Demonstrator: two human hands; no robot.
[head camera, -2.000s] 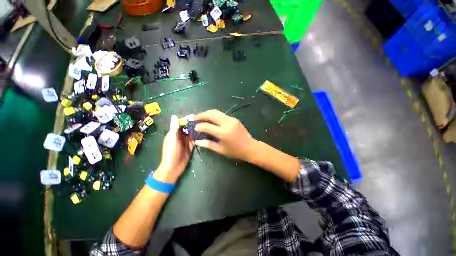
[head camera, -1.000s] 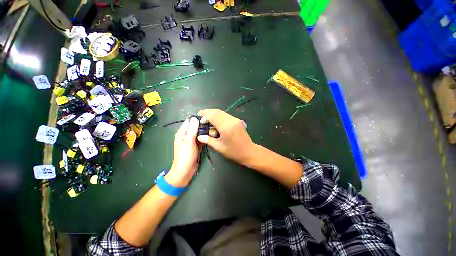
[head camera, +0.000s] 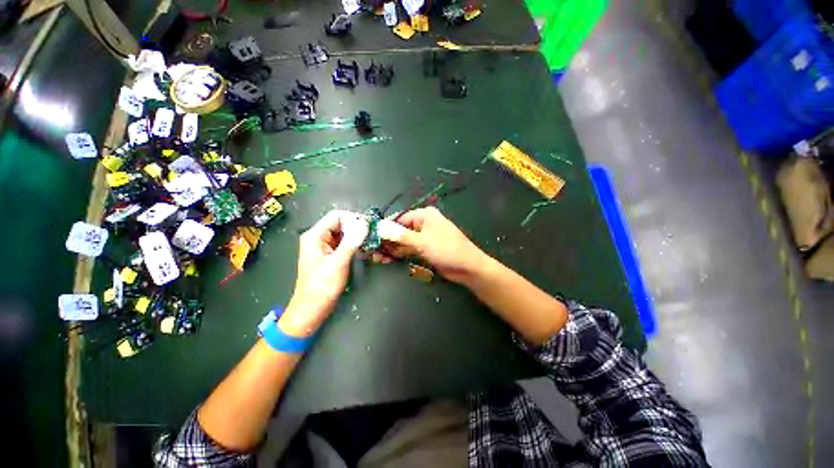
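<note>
A small green circuit board (head camera: 373, 228) is held upright between both hands over the middle of the bench. My left hand (head camera: 326, 249) pinches its left side; a white covering shows on the fingertips. My right hand (head camera: 433, 239) pinches its right side, also with white at the fingertips. Thin dark wires trail up and right from the board. A small orange-brown piece (head camera: 421, 272) shows just below my right hand; whether it hangs from a wire is unclear. The fingers hide part of the board.
A pile of wired modules (head camera: 187, 212) with white and yellow pads lies at left. Black plastic brackets (head camera: 345, 73) and a cream tape roll (head camera: 197, 89) are at the back. An orange-yellow strip (head camera: 528, 170) lies at right. Green scraps (head camera: 320, 151) lie on the dark green bench (head camera: 475, 334).
The hands were close together around a dark piece; now they are slightly apart with the green board showing between the fingertips. The orange-brown piece now shows below the right hand.
</note>
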